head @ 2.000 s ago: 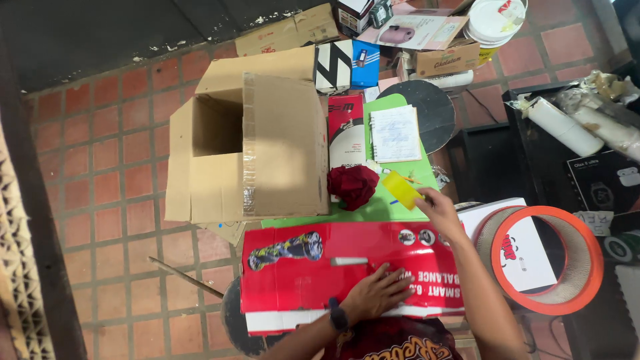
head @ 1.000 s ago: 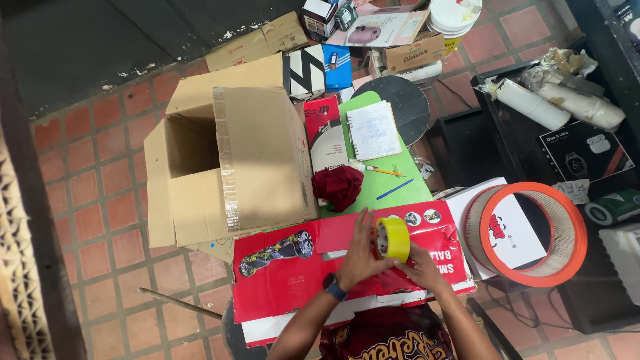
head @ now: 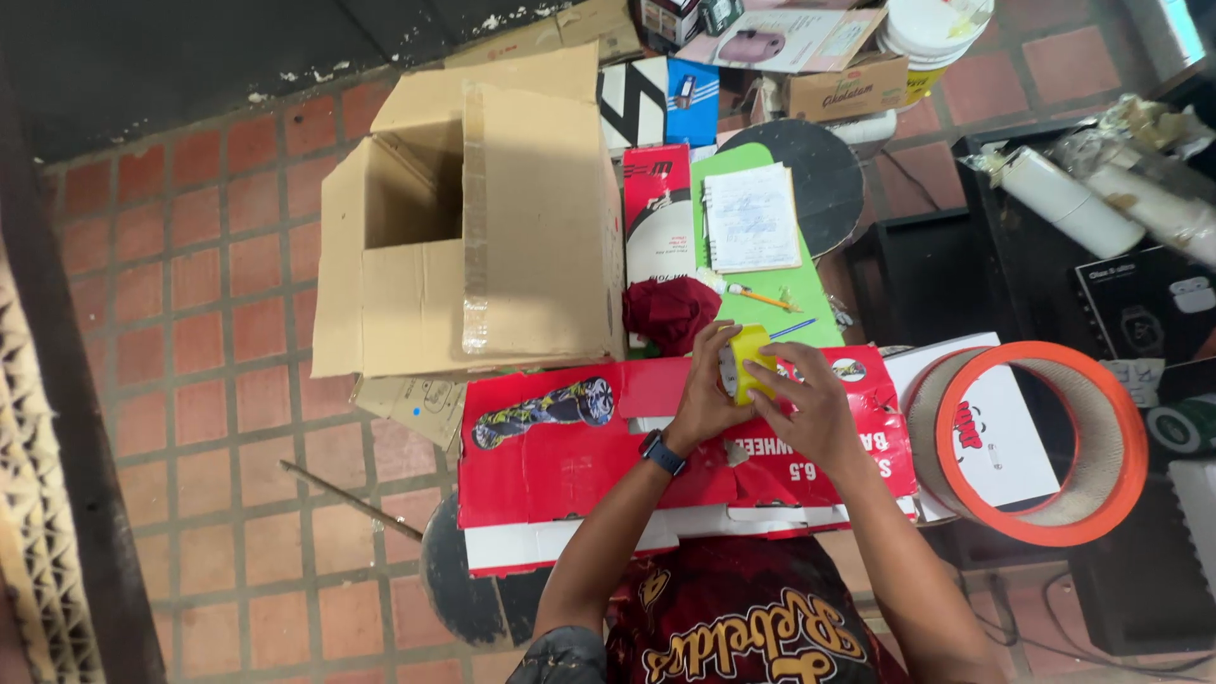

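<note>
A roll of yellow tape (head: 750, 366) is held upright in my left hand (head: 708, 385), above a flat red cardboard box (head: 570, 465). My right hand (head: 803, 399) touches the roll's outer face with its fingertips. Behind my hands lies a dark red cloth (head: 672, 313) against an open brown cardboard box (head: 541, 228). On a green board (head: 741, 313) rest a spiral notebook (head: 752, 218), a pencil (head: 765, 298) and a blue pen (head: 793, 329).
At the right, a round orange-rimmed air filter (head: 1121, 446) stands over a white printed box (head: 1007, 446). Wrapped rolls (head: 1073, 201) lie on black furniture farther right. A white bucket (head: 936, 28) and more boxes are at the back. A thin stick (head: 351, 501) lies at the left.
Two seconds ago my left hand lay flat on the red box and my right hand held the yellow tape to the right. Now the left hand holds the roll, with the right fingers on it.
</note>
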